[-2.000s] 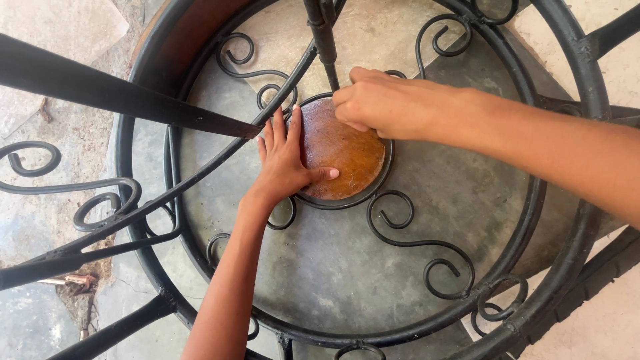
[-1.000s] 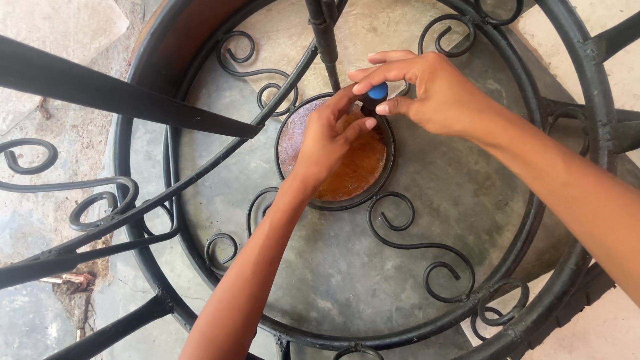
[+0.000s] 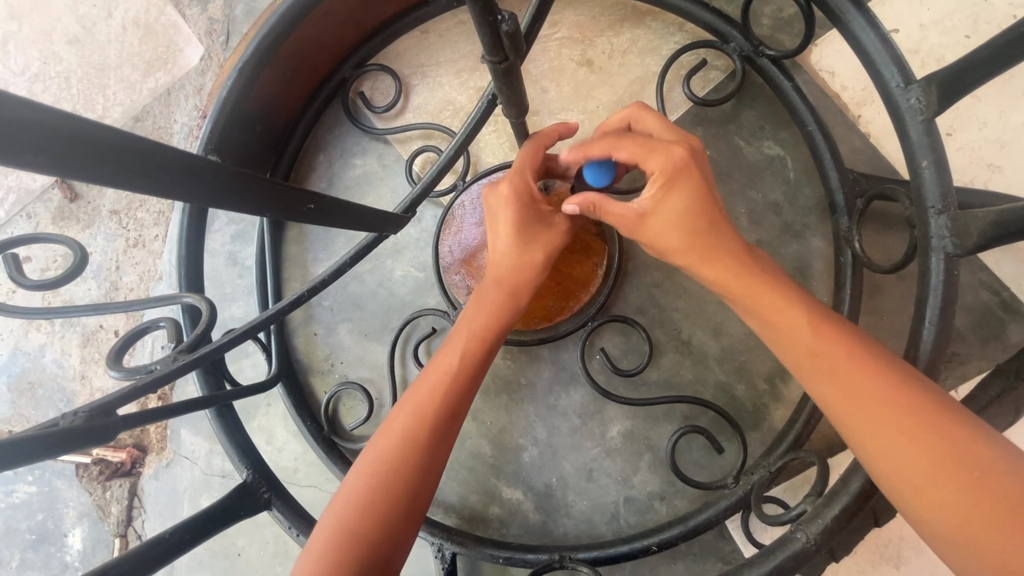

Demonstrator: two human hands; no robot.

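A round amber-brown disc (image 3: 560,288) with a dark metal rim lies at the middle of a black wrought-iron frame (image 3: 512,544). Over the disc's upper part is my left hand (image 3: 528,216), its fingers bent close to the fingers of my right hand; what its fingertips touch is hidden. My right hand (image 3: 656,176) holds a small object with a rounded blue end (image 3: 598,173) between thumb and fingers, above the disc's upper right edge. The rest of that object is mostly hidden by the fingers.
Black iron scrolls (image 3: 696,400) surround the disc inside the large ring. A black bar (image 3: 200,184) slants in from the left, and an upright rod (image 3: 506,72) comes down just above the hands. Below lie stone-like floor slabs (image 3: 88,56) and broken floor with debris (image 3: 120,480).
Two seconds ago my left hand lay spread on the disc; it has since moved up beside my right hand. The blue end, unseen in the oldest frame, now shows between my right fingers.
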